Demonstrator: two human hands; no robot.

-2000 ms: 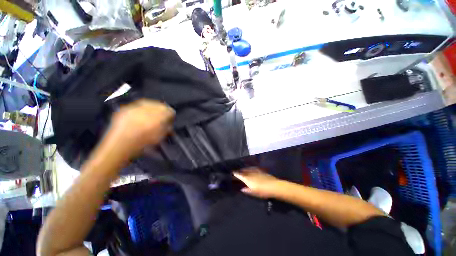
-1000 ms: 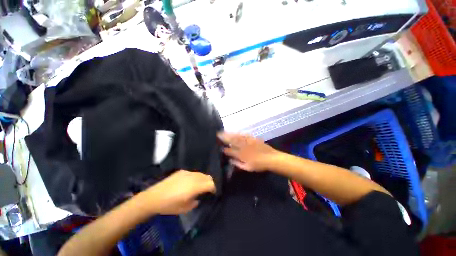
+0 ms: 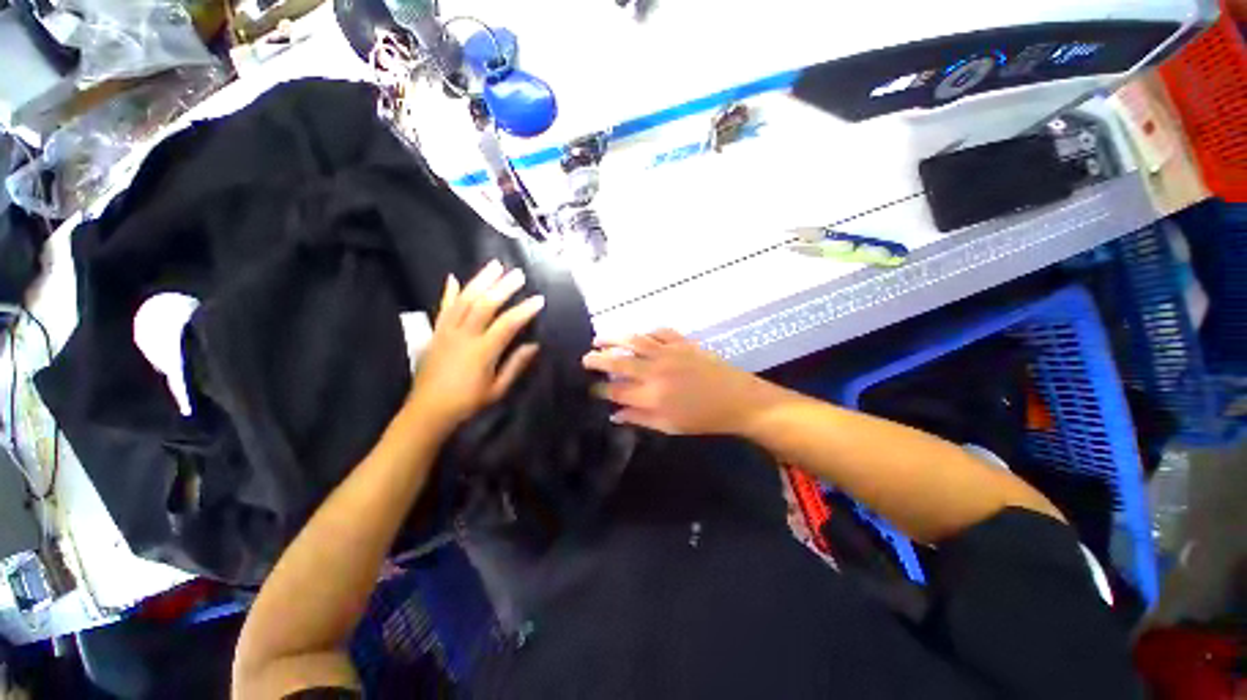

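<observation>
The black garment point(image 3: 260, 233) lies spread on the white table left of the needle and hangs over the front edge. A white oval piece point(image 3: 167, 335) shows on it at the left; a smaller white patch shows beside my left hand. My left hand point(image 3: 469, 349) lies on the cloth, fingers apart, palm down. My right hand point(image 3: 670, 383) is at the cloth's right edge by the table's front edge, fingertips touching it; whether it pinches cloth is unclear. The presser foot and needle point(image 3: 581, 219) are just above the cloth's right edge.
The white sewing machine point(image 3: 711, 55) stands behind. Thread snips point(image 3: 855, 246) and a black flat box point(image 3: 998, 181) lie to the right. A blue crate point(image 3: 1115, 451) stands below right, a red crate point(image 3: 1210, 96) at upper right, clear plastic bags point(image 3: 123, 130) at upper left.
My left hand has moved up from the cloth's lower edge, opened and come to lie flat. The garment is shifted and spread flatter. My right hand has stayed near the cloth's right edge.
</observation>
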